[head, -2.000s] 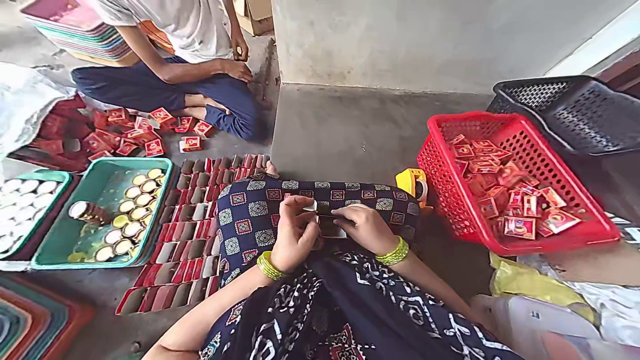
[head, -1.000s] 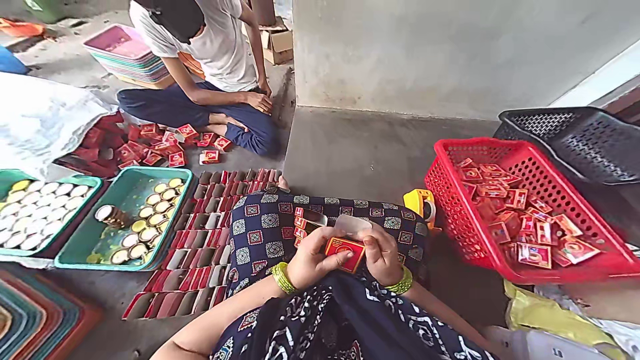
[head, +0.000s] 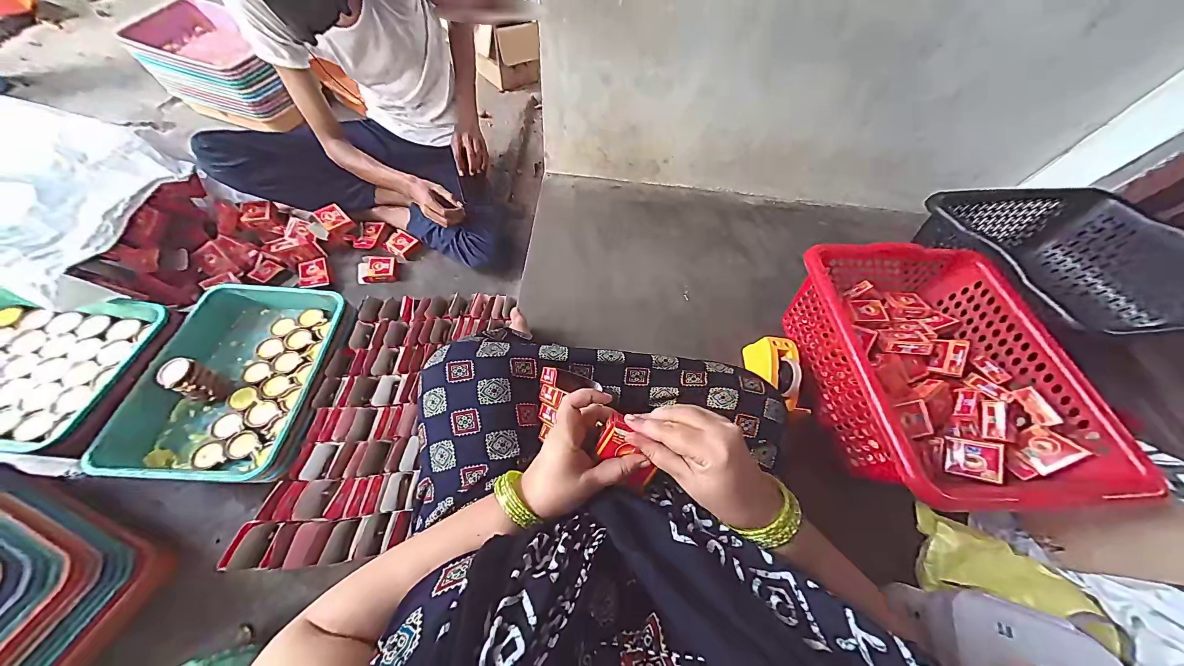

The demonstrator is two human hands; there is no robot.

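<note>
Above my lap, my left hand grips a small red printed carton. My right hand has its fingers on the same carton from the right, partly hiding it. Several similar red cartons lie in a row on the patterned cloth over my lap, just beyond my left hand. Left of my lap, rows of flat red and grey pieces cover the floor. Beside them stands a teal tray with round, pale-topped containers and a stack of round pieces on its side.
A red perforated basket holding cartons stands at right, beside a black basket and a yellow object. A seated co-worker is near loose red cartons. Another tray and stacked trays are at left.
A red carton has come into my hands since two seconds ago. A second ago its printed face showed beside a pale piece in my right hand; now my fingers close around it.
</note>
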